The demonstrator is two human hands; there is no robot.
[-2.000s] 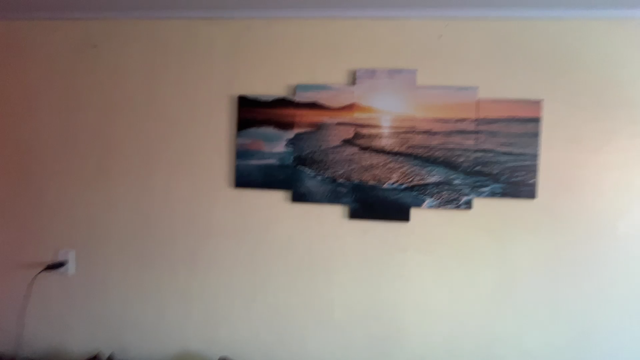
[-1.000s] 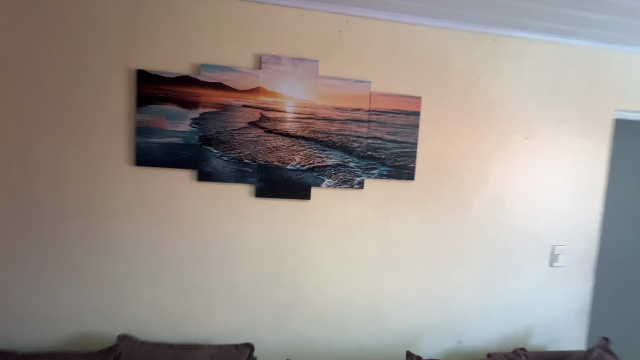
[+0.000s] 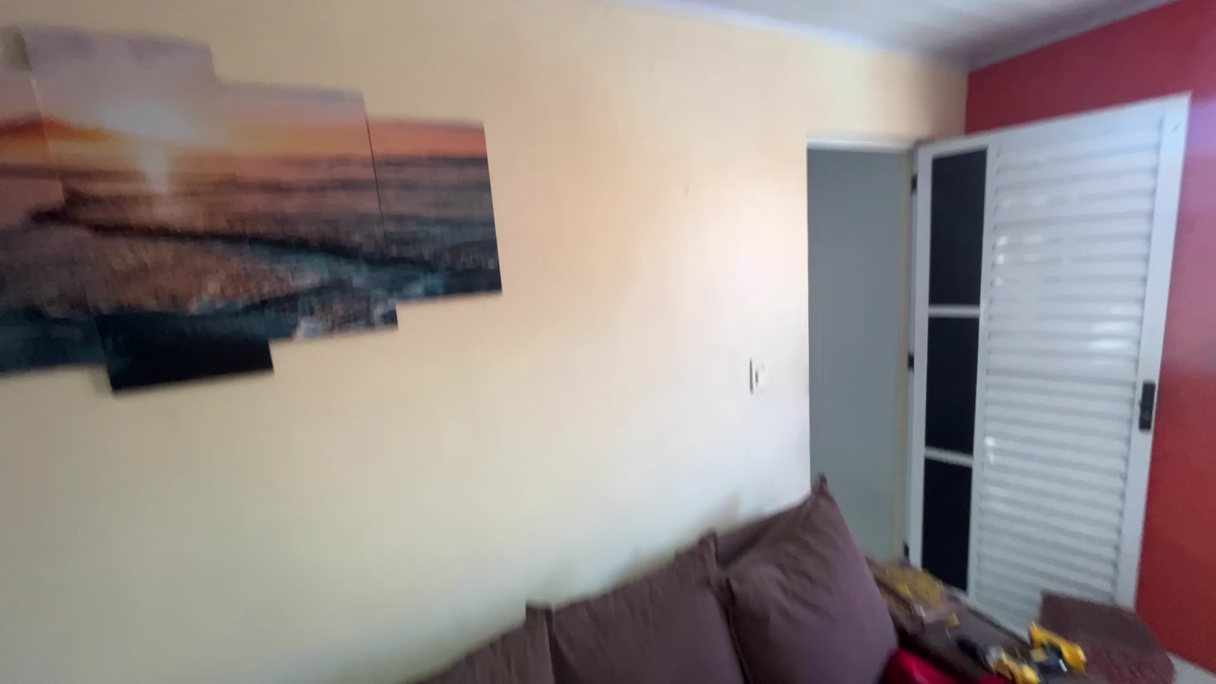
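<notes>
Neither my left hand nor my right hand shows in the head view, so what they hold is hidden. A split-panel canvas print of a sunset beach (image 3: pixel 237 209) hangs on the cream wall at the upper left. Brown cushions (image 3: pixel 807 589) lean along a sofa at the bottom. Yellow and black items (image 3: pixel 1040 655), too blurred to name surely, lie at the lower right, with a red thing (image 3: pixel 921 670) beside them. Another yellowish item (image 3: pixel 912 589) rests behind, near the doorway.
A white louvred metal door (image 3: pixel 1069 361) stands swung open against a red wall (image 3: pixel 1187 399), beside a grey doorway (image 3: pixel 855 332). A light switch (image 3: pixel 757 375) is on the cream wall. A brown textured thing (image 3: pixel 1107 636) lies by the door's foot.
The view has swung right and down; the canvas print has shifted to the left edge, and the open door, red wall and more of the sofa have come into sight.
</notes>
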